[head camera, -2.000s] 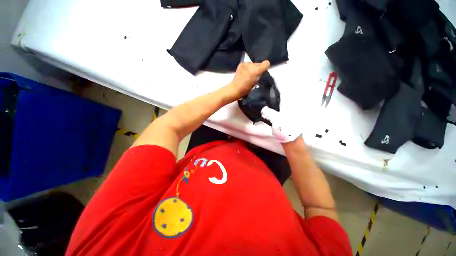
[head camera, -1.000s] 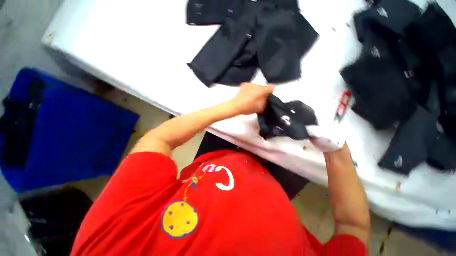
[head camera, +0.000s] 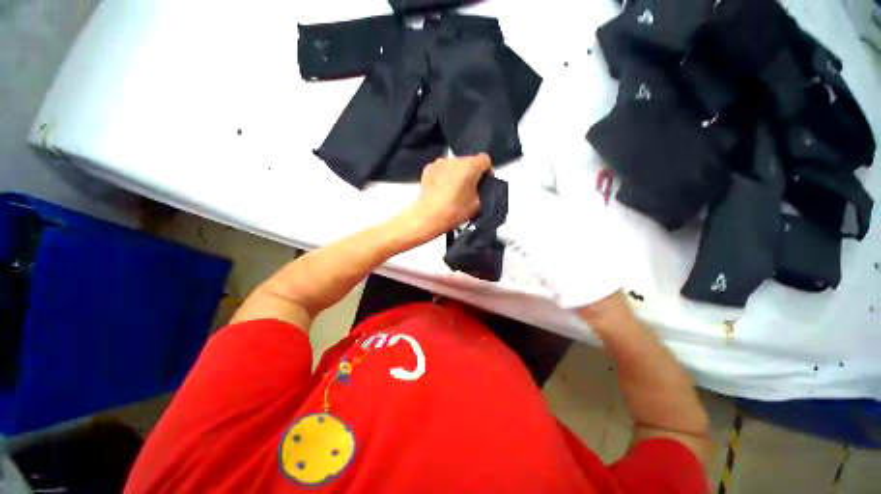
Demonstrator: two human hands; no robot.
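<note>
My bare left hand (head camera: 452,197) grips the upper end of a bunched black sleeve (head camera: 479,243) near the table's front edge. My right hand (head camera: 565,259), in a white glove, is just right of the sleeve. It is blurred against the white cover, so its fingers and any contact with the sleeve are unclear. A fanned group of black sleeves (head camera: 386,116) lies flat beyond my left hand. A large messy heap of black sleeves (head camera: 667,145) with small white logos lies at the right. The red-handled snips (head camera: 606,185) lie at the heap's left edge, blurred and partly unseen.
The white table cover (head camera: 193,125) hangs over the front edge and bears small black specks. A blue bin (head camera: 126,299) stands on the floor at left, and blue shows under the table at lower right. Yellow-black tape marks the floor. The wearer's red T-shirt fills the lower middle.
The sleeve was stretched between both hands a second ago; now it is bunched narrower below my left hand. My right hand is blurred beside it. The camera view has also shifted.
</note>
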